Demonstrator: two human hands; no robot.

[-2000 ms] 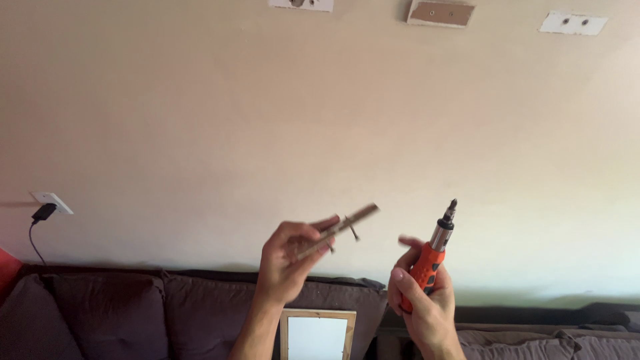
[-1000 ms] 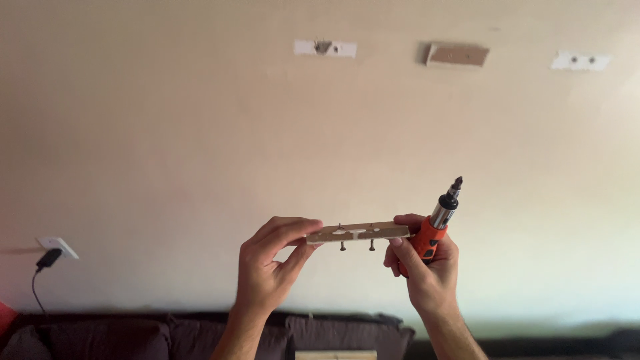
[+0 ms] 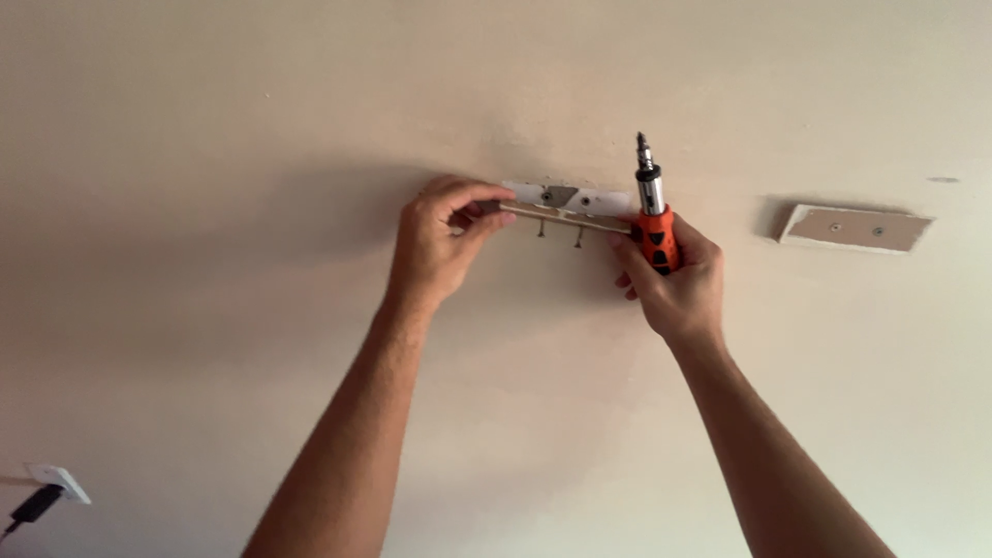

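Note:
My left hand (image 3: 449, 232) pinches the left end of a thin, flat strip (image 3: 562, 218), likely wood, held close to the wall. Two screws (image 3: 579, 237) stick out of the strip, their heads toward me. Just above and behind it is a white unpainted patch (image 3: 612, 202) on the wall with two holes or anchors and a grey smear. My right hand (image 3: 678, 275) grips an orange and black screwdriver (image 3: 659, 236) with a metal chuck, its bit pointing up, while its fingers also support the strip's right end. Whether the strip touches the wall, I cannot tell.
On the wall (image 3: 542, 434) to the right, a similar strip (image 3: 856, 229) is mounted, with two screw heads or holes showing. At the lower left, a black plug (image 3: 37, 502) with a cord sits in a white wall outlet (image 3: 62, 479).
Both hands have raised the strip from lower in front of the wall to just below the white patch. Two seconds ago only my left hand held it. The view has shifted upward.

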